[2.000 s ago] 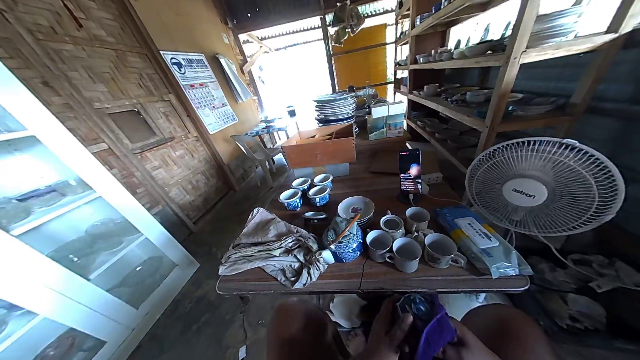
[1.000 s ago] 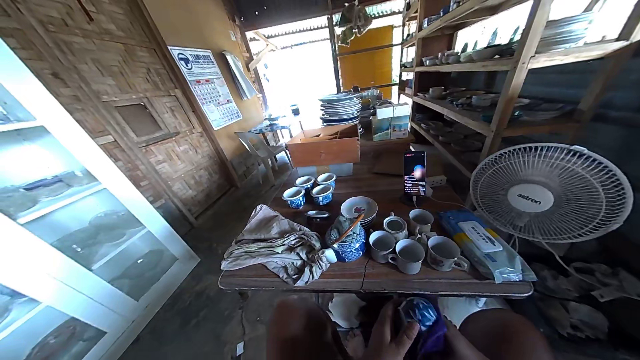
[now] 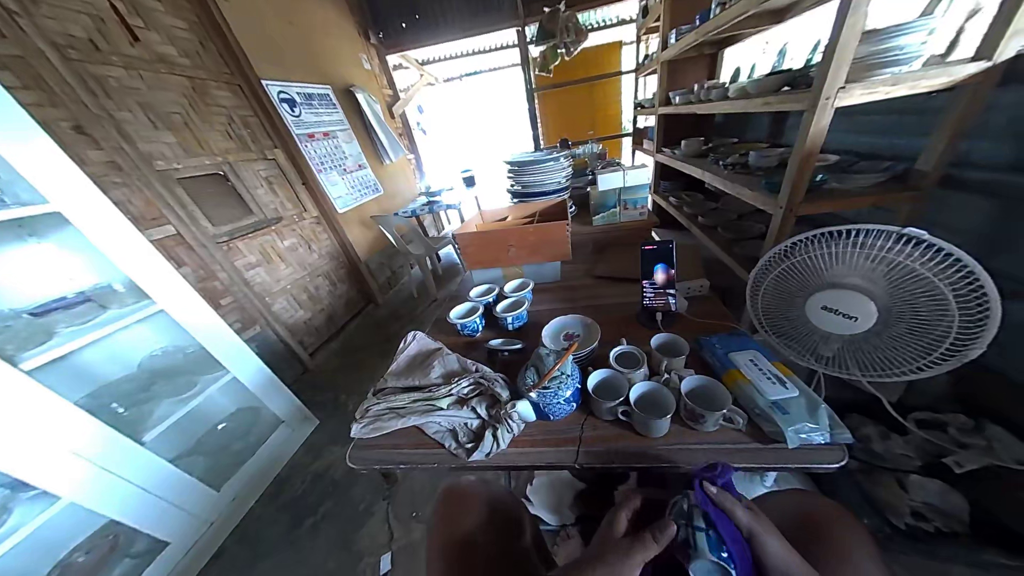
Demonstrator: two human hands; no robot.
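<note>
Low in the view, between my knees, my left hand (image 3: 628,540) grips one side of a small blue-and-white ceramic cup (image 3: 694,532). My right hand (image 3: 748,520) presses a purple cloth (image 3: 718,488) around its other side. On the table above them stand several pale mugs (image 3: 650,408), a stack of small bowls (image 3: 570,332) and a blue-and-white teapot (image 3: 558,398) with an orange-handled tool (image 3: 555,366) across its top. A crumpled beige cloth (image 3: 440,396) lies left of the teapot. Behind it sit several blue-and-white cups (image 3: 512,312) and a small dark lidded piece (image 3: 504,346).
A lit phone (image 3: 658,276) stands upright behind the mugs. A plastic wipes pack (image 3: 772,384) lies beside a white fan (image 3: 872,304) at the right. A wooden box (image 3: 512,244) and stacked plates (image 3: 538,176) are farther back. A glass-fronted cabinet (image 3: 136,360) is on the left, shelves (image 3: 740,180) on the right.
The cup and purple cloth have shifted and turned between my hands; a second ago the cup's blue surface faced up more. The things on the table have stayed where they were.
</note>
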